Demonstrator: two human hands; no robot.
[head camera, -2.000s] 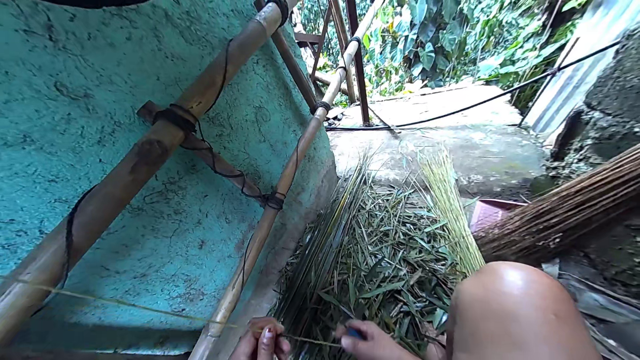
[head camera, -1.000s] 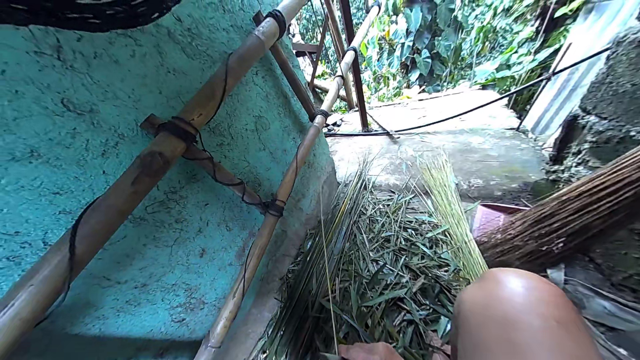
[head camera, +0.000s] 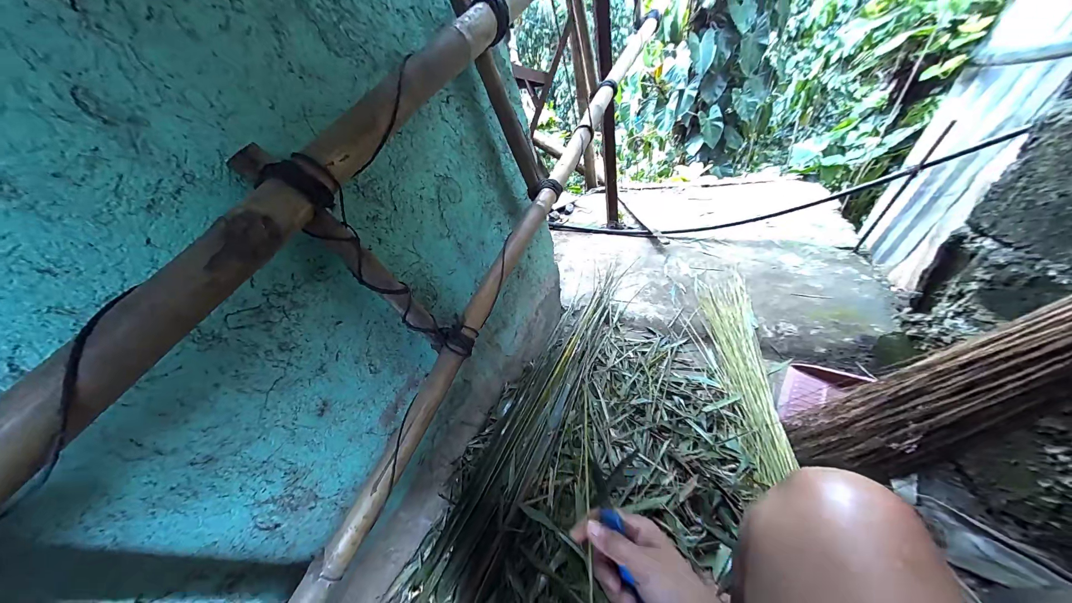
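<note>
At the bottom centre my right hand (head camera: 641, 557) is closed around a blue-handled tool (head camera: 615, 528), probably a knife; its blade is hard to make out. A thin green stalk (head camera: 586, 469) runs upward from the fingers of that hand. My left hand is out of view. Left of the right hand lies a bundle of long dark green leafy stalks (head camera: 519, 444). Cut green leaf scraps (head camera: 662, 402) are heaped on the ground beneath and beyond the hand. A bundle of stripped pale green stalks (head camera: 745, 377) lies right of the heap.
A bamboo railing (head camera: 402, 419) tied with black cord runs along the turquoise wall (head camera: 167, 276) at left. My bent knee (head camera: 842, 536) is at lower right. Beyond it lie a bundle of brown sticks (head camera: 946, 389) and a pink plastic object (head camera: 816, 387). A concrete slab (head camera: 729, 268) lies ahead.
Two seconds ago both hands were in view at the bottom, with a thin stalk stretching leftward. The left hand has left the view, and the stalk at the right hand now points up and away.
</note>
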